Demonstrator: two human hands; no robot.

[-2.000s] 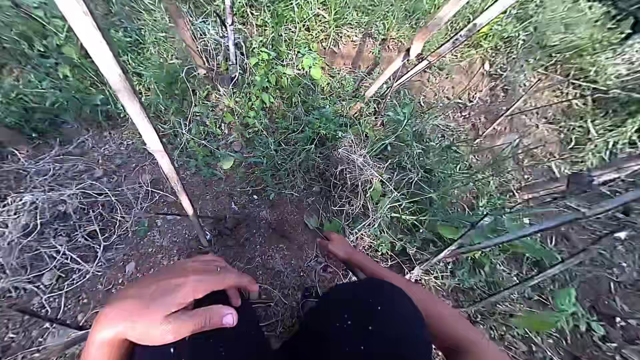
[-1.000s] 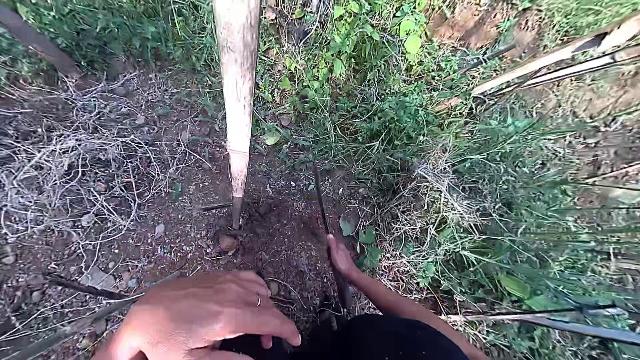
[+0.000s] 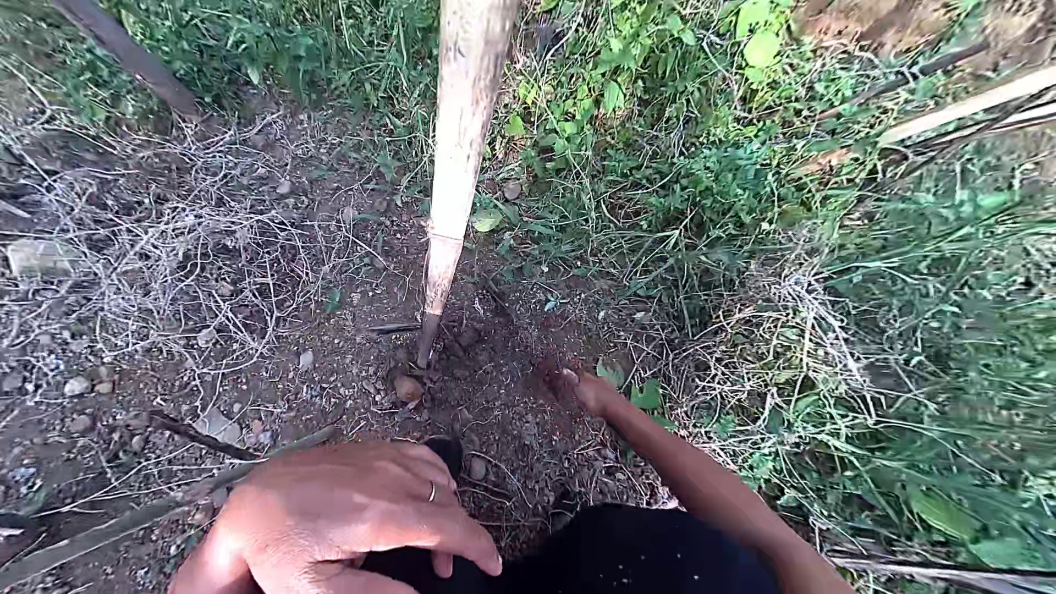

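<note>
My left hand [image 3: 355,511], a ring on one finger, hovers over my dark-clothed leg at the bottom left, its fingers loosely bent and nothing visible in them. Low over the dug soil [image 3: 503,371], right of centre, my right hand [image 3: 582,389] has its fingers curled. Blur and dark soil hide whether it grips something. A pale bamboo pole [image 3: 462,148] rises from the soil left of that hand, its dark narrow foot in the ground. Beside the foot lies a round brown stone [image 3: 408,388]. Neither hand touches the pole.
Dry tangled stems [image 3: 239,256] cover the ground at left, with small stones and a long stick [image 3: 124,528] below. A dark post [image 3: 136,62] leans at upper left. Grass and leafy weeds [image 3: 693,190] grow at right, with split poles [image 3: 973,111] at upper right.
The thin dark blade-like tool seen upright at my right hand one second ago no longer shows clearly. My left hand stays over my leg. The view has shifted since two seconds ago.
</note>
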